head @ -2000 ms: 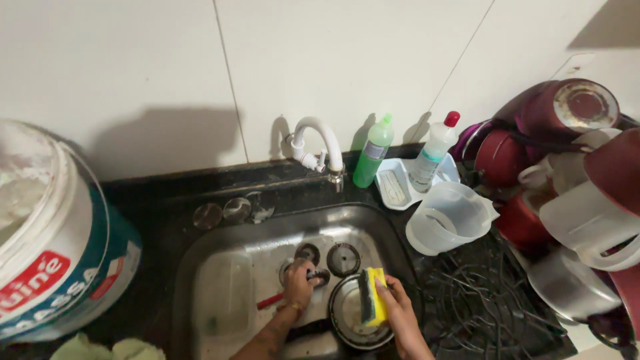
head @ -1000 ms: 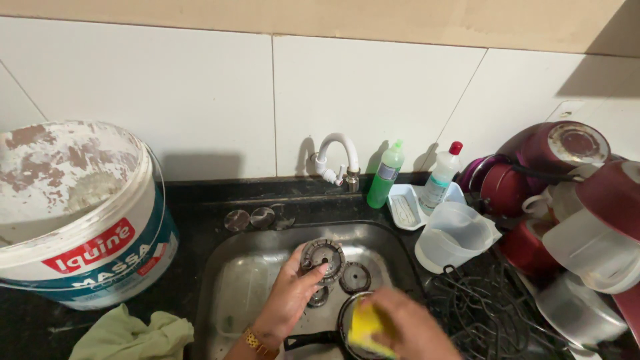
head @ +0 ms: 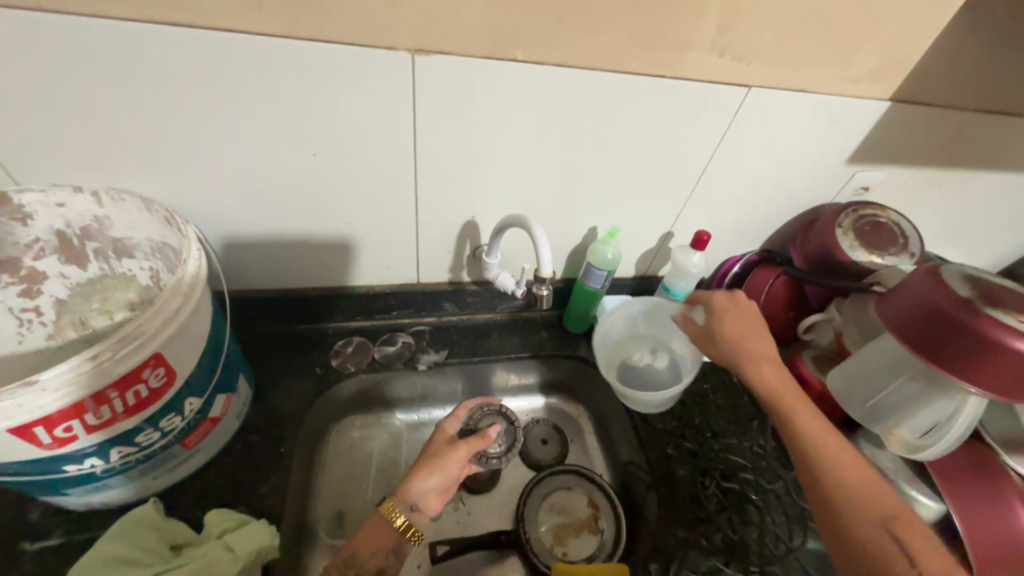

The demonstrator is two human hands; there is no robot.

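Note:
My left hand holds a round metal burner part with a notched rim over the sink. My right hand is at the rim of a translucent plastic pitcher, its fingers closed there and the pitcher tilted. In the basin lie a dark burner cap, another dark round piece and a small frying pan with a black handle. The yellow sponge shows at the bottom edge by the pan.
A white faucet stands behind the sink, beside a green bottle and a red-capped bottle. Left are a large plastic bucket and green cloth. Right are black wire grates and piled maroon pots.
My right hand has let go of the sponge and moved up and right to the pitcher, which is now tilted. My left hand has lifted the burner part from the basin. The view has shifted.

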